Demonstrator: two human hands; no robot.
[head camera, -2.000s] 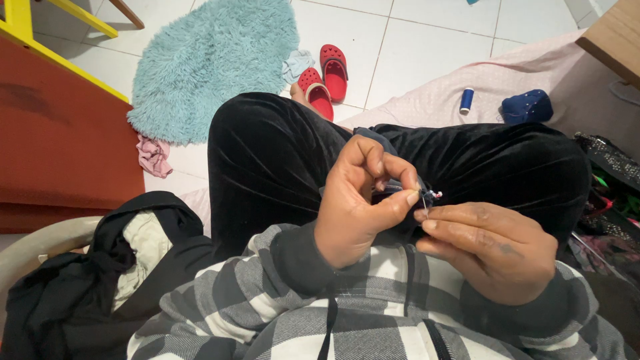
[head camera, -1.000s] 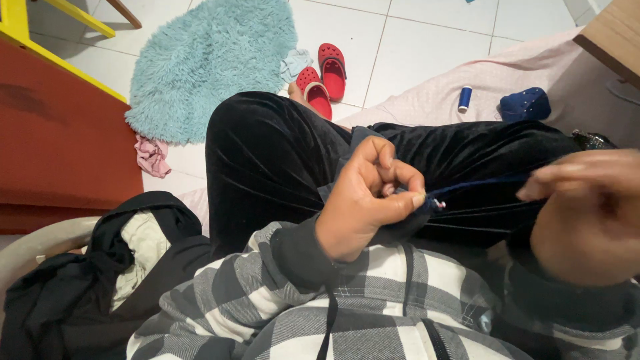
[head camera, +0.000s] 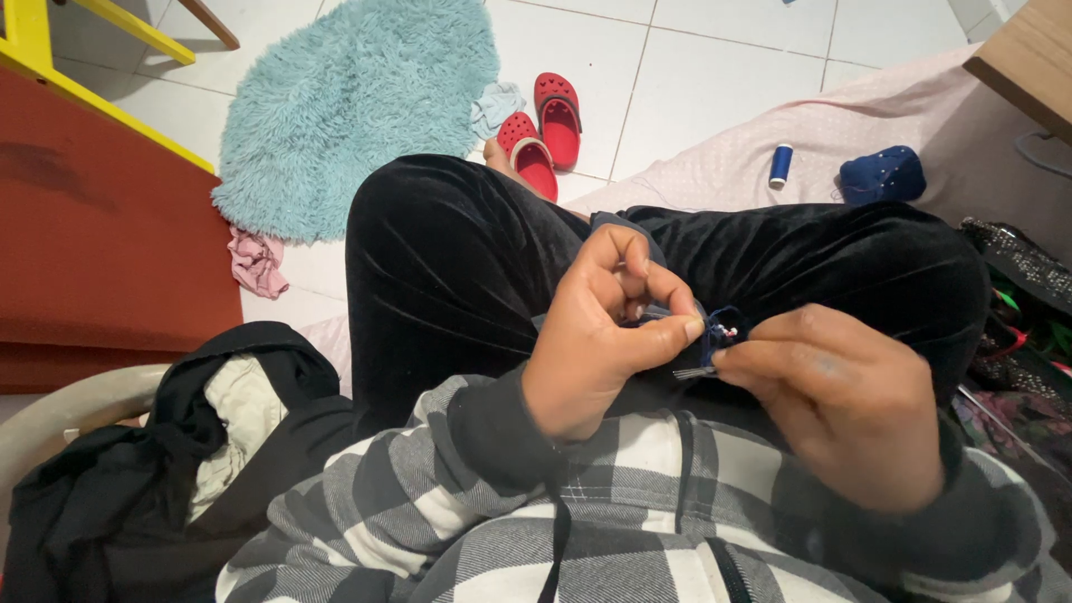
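My left hand pinches a piece of dark blue fabric between thumb and forefinger, above my lap. Small white and red bits show on a loop of dark blue thread at its edge. Close on the right, my right hand holds a thin metallic item, perhaps a needle, blurred, between thumb and fingertips. The fabric is mostly hidden behind my left hand. Beyond my knee, a spool of blue thread and a dark blue pincushion-like bundle with pale pinheads rest on a pink cloth.
Red clogs and a fluffy turquoise rug lie on the tiled floor. Black and cream garments are heaped at the left. A wooden edge juts in at the upper right, above dark sequined fabrics.
My right hand swung out to the right with blue thread stretched between the hands, then came back beside my left hand. My left hand has stayed in nearly the same place.
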